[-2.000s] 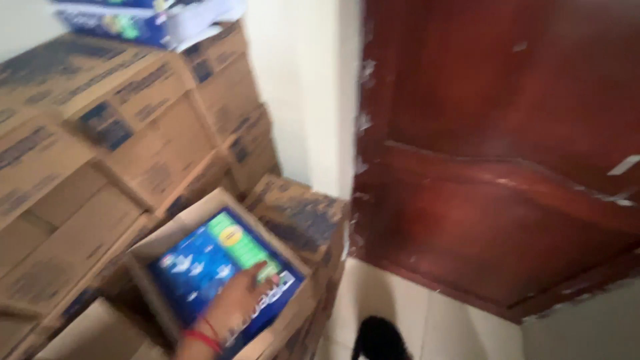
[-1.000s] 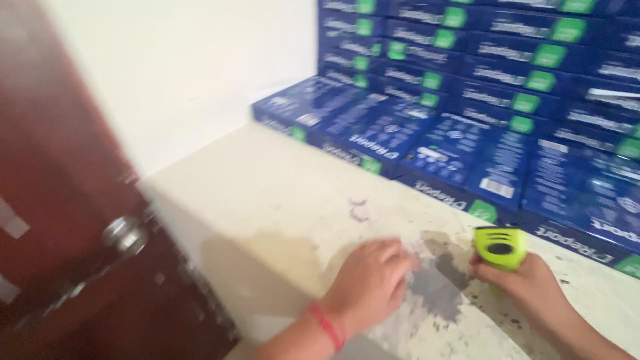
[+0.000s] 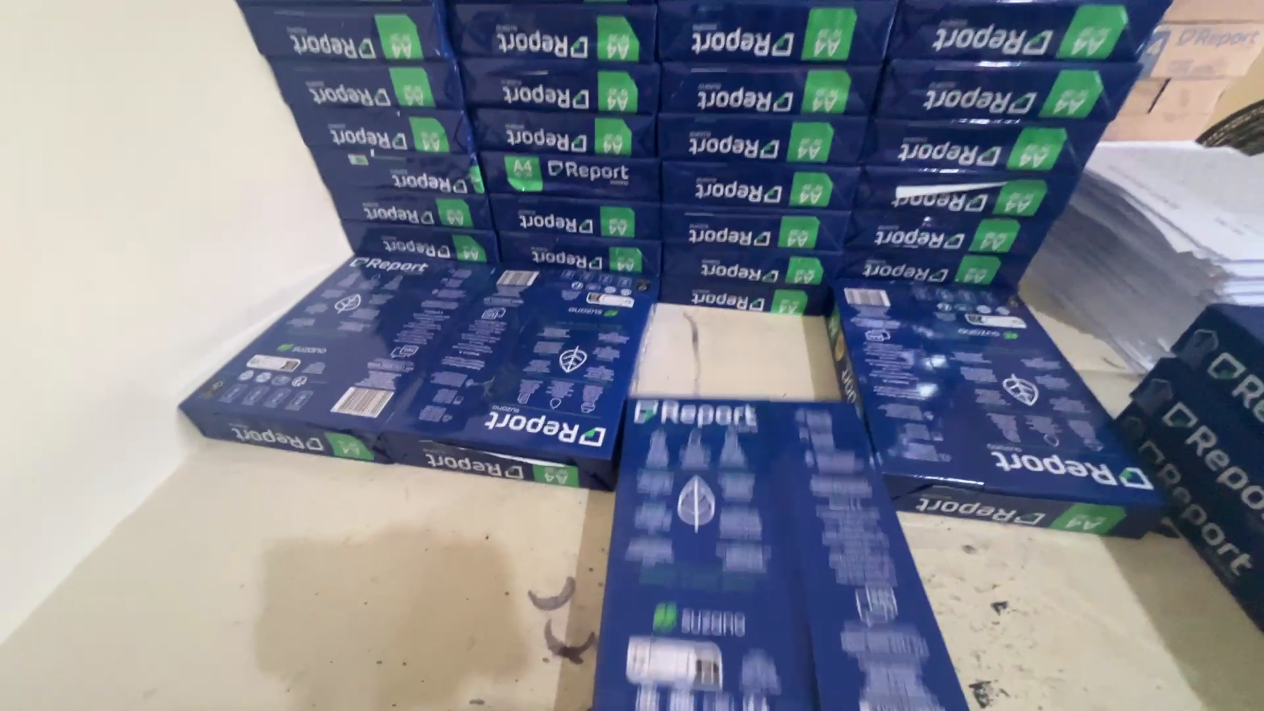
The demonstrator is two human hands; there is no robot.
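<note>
Neither of my hands is in view. A blue wrapped ream of Report A4 paper (image 3: 750, 563) reaches up from the bottom edge, slightly blurred, its far end by a gap between flat reams. Whether a hand holds its near end is hidden below the frame. Left of the gap, two reams (image 3: 326, 346) (image 3: 533, 365) lie side by side against the stacks. Another flat ream (image 3: 987, 385) is to the right of the gap. Behind them, stacked reams (image 3: 755, 148) form several layers with green A4 marks facing me.
The pale, stained tabletop (image 3: 395, 583) runs beneath the reams, with a white wall (image 3: 128, 197) at left. At right are a tall pile of loose white paper (image 3: 1175, 217), more dark blue reams (image 3: 1215, 425) and cardboard boxes (image 3: 1205, 79) behind.
Both hands and the yellow-green tool in the right one have left view. A gap now shows in the front row, and a ream is in the foreground. The view has turned toward the stacks.
</note>
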